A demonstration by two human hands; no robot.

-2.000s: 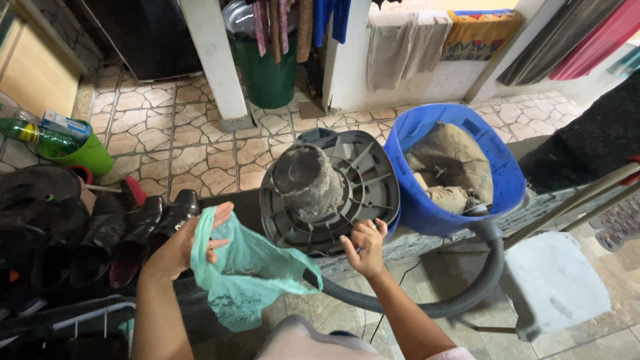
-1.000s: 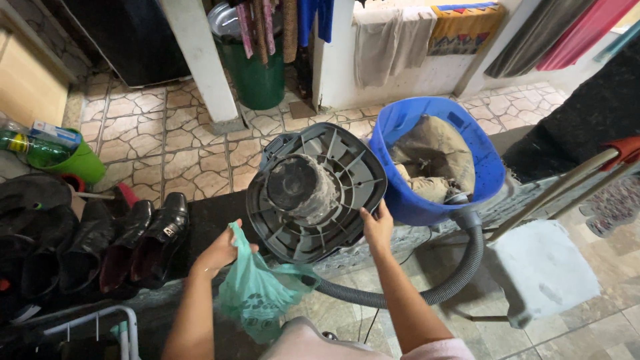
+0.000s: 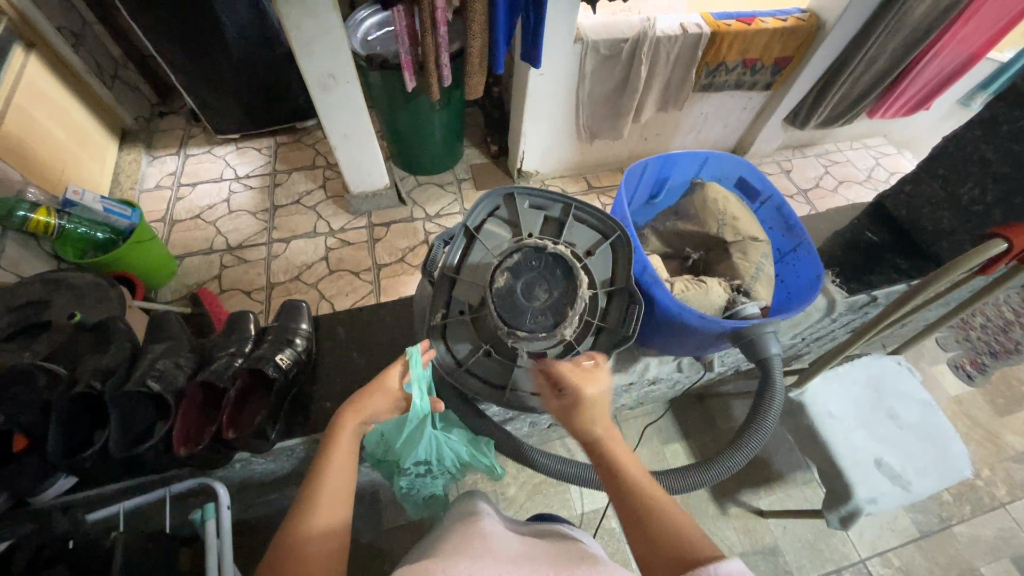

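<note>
The upturned motor head of a vacuum cleaner (image 3: 532,288) rests on the dark ledge, its round filter housing ringed with grey dust. My left hand (image 3: 400,388) holds a green plastic bag (image 3: 432,456) by its handles, beside the head's lower left edge. Over the near edge of the filter housing is my right hand (image 3: 572,392), blurred, with its fingers bent; whether it pinches any dust cannot be told. Right of the head stands the blue vacuum tank (image 3: 720,248), holding a dusty beige filter bag (image 3: 712,240). A grey corrugated hose (image 3: 720,472) curves from the tank's port behind my right forearm.
Black shoes (image 3: 272,368) line the ledge at left, near a lime-green bucket (image 3: 128,256) with bottles. A chair with a pale seat (image 3: 888,432) stands at right. Across the tiled floor are a white post (image 3: 336,96), a dark green bin (image 3: 420,120) and hanging cloths (image 3: 640,72).
My right hand has moved from the head's right rim to the near side of the filter housing. The green bag, spread wider two seconds ago, now hangs gathered from my left hand.
</note>
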